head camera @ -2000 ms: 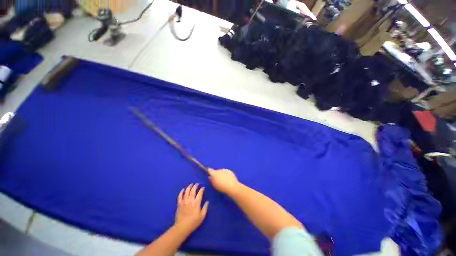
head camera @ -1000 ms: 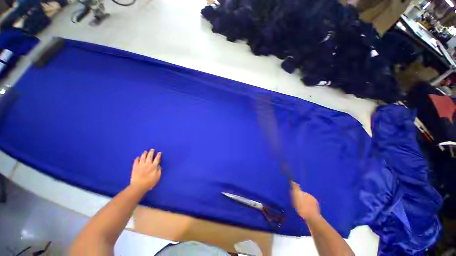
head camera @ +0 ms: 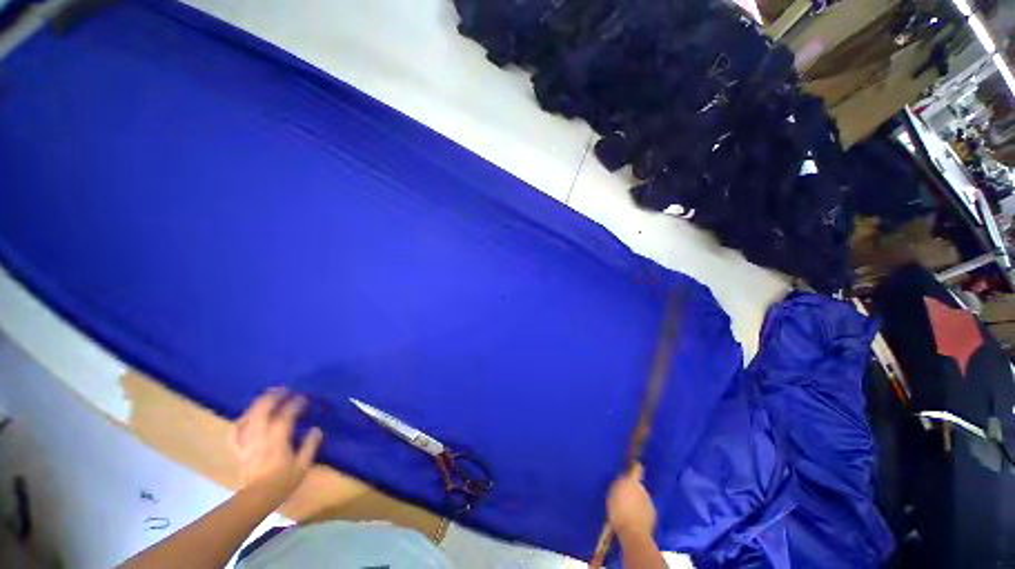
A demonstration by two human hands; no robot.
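Note:
Royal blue fabric (head camera: 367,256) covers most of the table. My right hand (head camera: 632,507) is closed around a thin brown stick (head camera: 657,383), which lies across the fabric near its right end and is slightly blurred. My left hand (head camera: 269,439) is at the near edge of the fabric, blurred, fingers bent at the cloth; whether it pinches the edge I cannot tell. Shears (head camera: 414,440) with silver blades and dark reddish handles lie on the fabric between my hands, blades pointing left.
A crumpled shinier blue heap (head camera: 818,411) lies at the right end. Large navy-black bundles (head camera: 690,122) lie on the far side of the white table (head camera: 445,106). A brown strip (head camera: 178,428) runs under the near fabric edge. A dark weight is at the top left.
The view has shifted. My left hand has moved from the fabric's surface to its near edge. The stick has swung to the right and now lies nearer the crumpled heap.

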